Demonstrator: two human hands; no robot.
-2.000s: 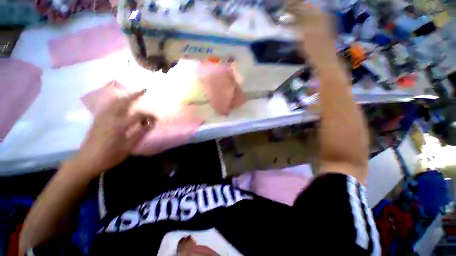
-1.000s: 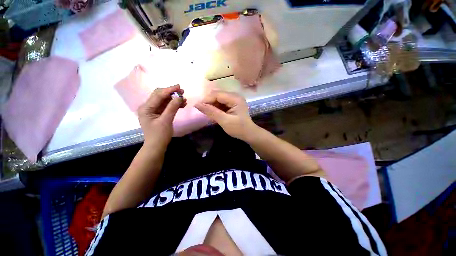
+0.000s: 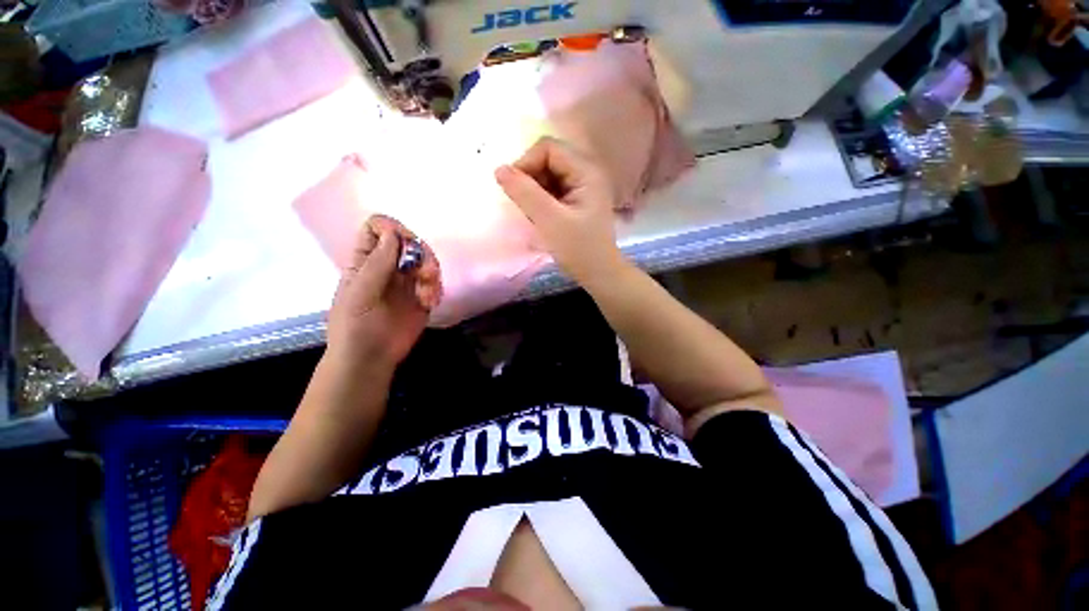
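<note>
My left hand (image 3: 388, 287) is curled around a small shiny metal object (image 3: 411, 254) above the table's front edge. My right hand (image 3: 561, 203) is raised to the right of it, thumb and forefinger close together; whether a thread is between them cannot be seen. A pink cut piece (image 3: 478, 284) lies below and between my hands at the table edge, partly washed out by the lamp's glare. Another pink piece (image 3: 328, 209) lies left of the needle area. A pink piece (image 3: 615, 113) rests against the white sewing machine (image 3: 490, 22), right of the needle.
A large pink panel (image 3: 114, 239) and a smaller one (image 3: 281, 78) lie on the table's left. A light blue basket (image 3: 90, 36) stands behind. A dark blue crate (image 3: 143, 513) with red cloth is below left. Pink cloth (image 3: 836, 424) lies on a white board at lower right.
My right hand came back from the machine's right end to the front, then moved up and away from my left hand. My left hand has lowered slightly.
</note>
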